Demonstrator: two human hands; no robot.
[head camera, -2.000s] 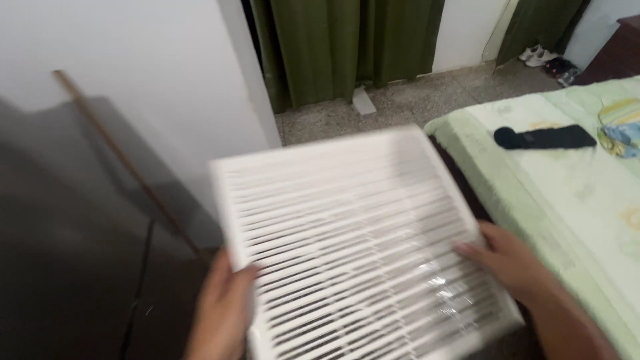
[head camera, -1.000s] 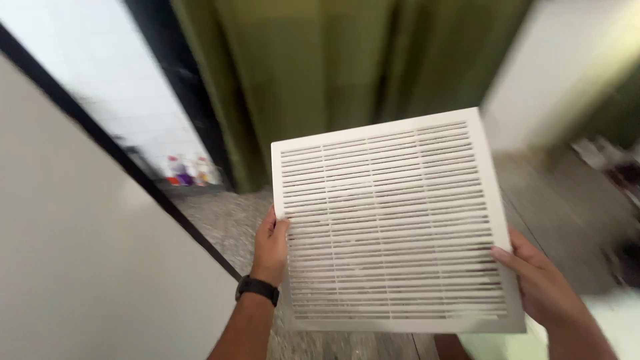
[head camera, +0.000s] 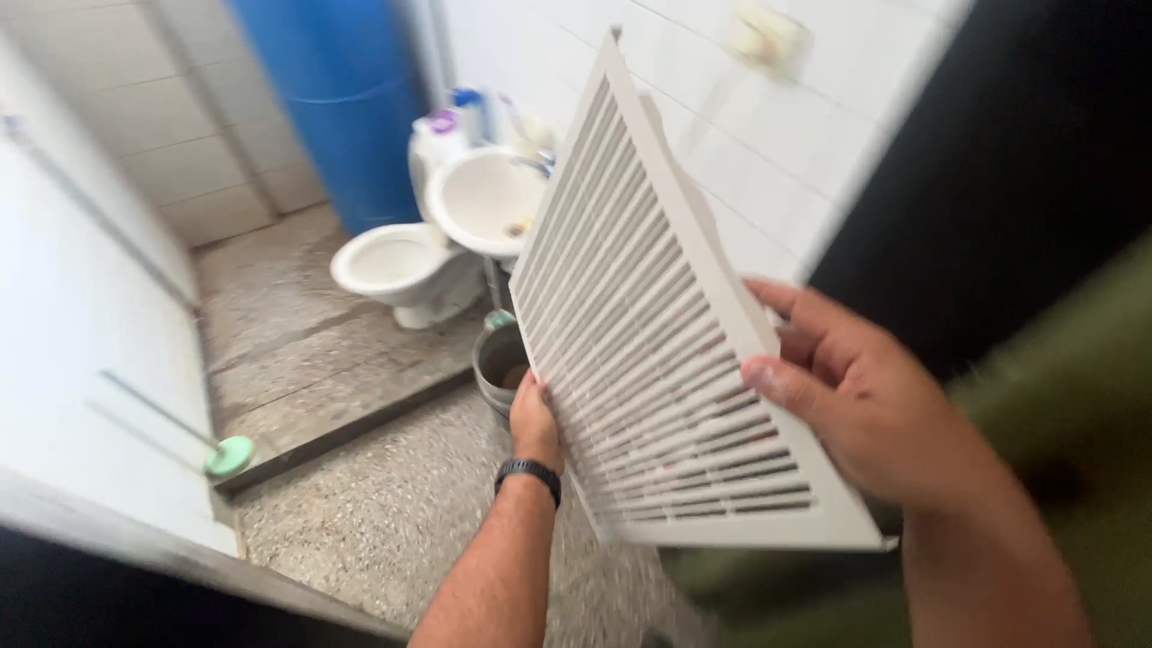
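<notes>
A white slatted grille panel (head camera: 657, 333), seemingly plastic, is tilted in front of me at the doorway of a bathroom. My left hand (head camera: 537, 418), with a black band on its wrist, grips the panel's left edge; its fingers are partly hidden behind the panel. On the right edge my right hand (head camera: 832, 378) has its thumb on the front of the frame and the other fingers behind. Past the panel's left side are a white washbasin (head camera: 486, 198) and a grey bucket (head camera: 495, 360), both partly covered by it.
A white toilet (head camera: 396, 261) stands by a tall blue barrel (head camera: 346, 108) on a raised floor with a step edge (head camera: 351, 432). A plunger with a green cup (head camera: 229, 456) leans at the left wall. Bottles (head camera: 441, 135) stand behind the basin. A green curtain (head camera: 1062, 387) hangs at right.
The view has swung from the bedroom, past the green curtain, to the bathroom. Both hands have kept hold of the grille panel, which has turned from nearly face-on to a steep slant.
</notes>
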